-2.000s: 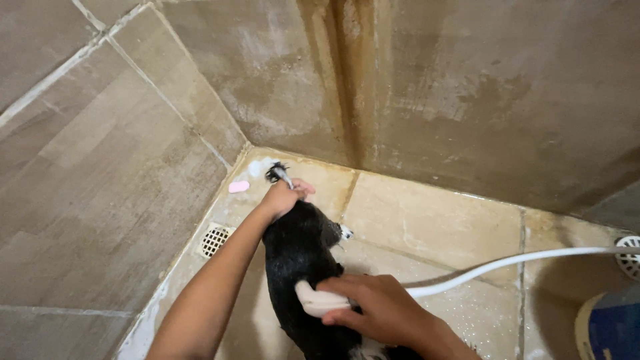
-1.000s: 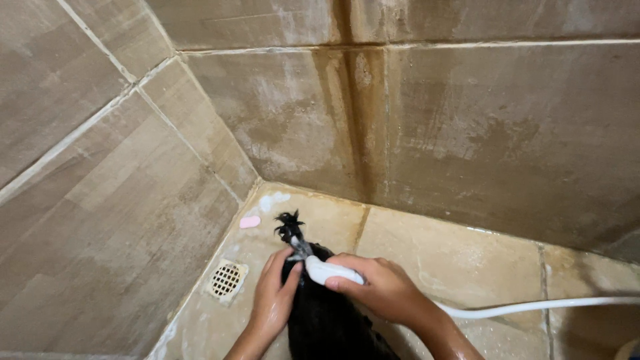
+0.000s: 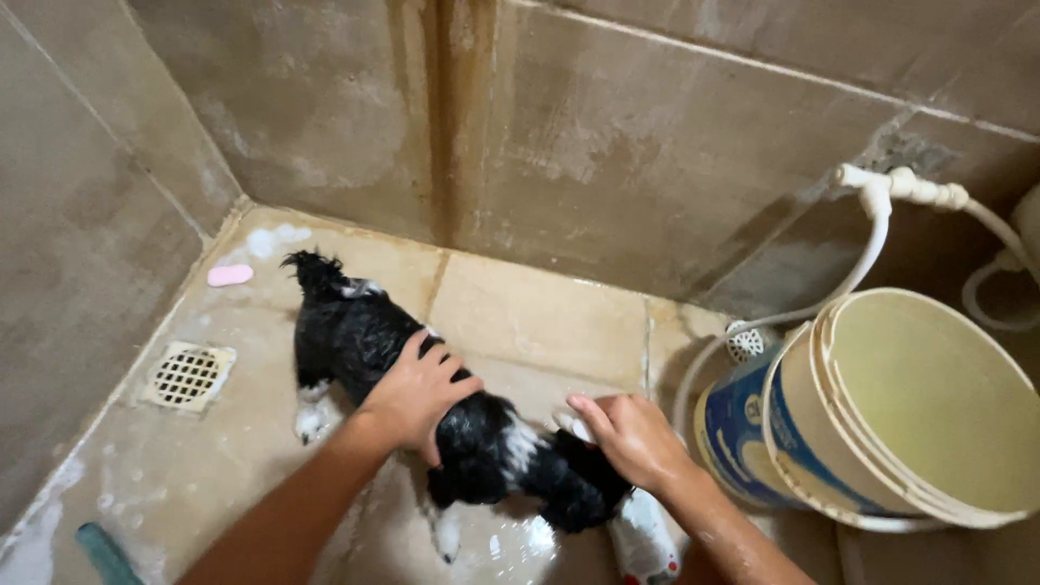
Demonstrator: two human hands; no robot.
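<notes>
A wet black and white dog stands on the tiled floor, its tail toward the back left corner and its head near my right hand. My left hand lies over the dog's back with the fingers spread. Beside the dog's head, my right hand is closed around a white shower sprayer, mostly hidden by the fingers. A white hose curves over the floor to a white fitting on the wall.
At the right stands a large plastic bucket. A square floor drain and a pink piece of soap are at the left. A round drain lies behind the bucket. A teal object shows at the bottom left.
The dog has turned so its head is now at the right. My left hand has left the tail end for its back, and my right hand has moved to its head. The view has swung right.
</notes>
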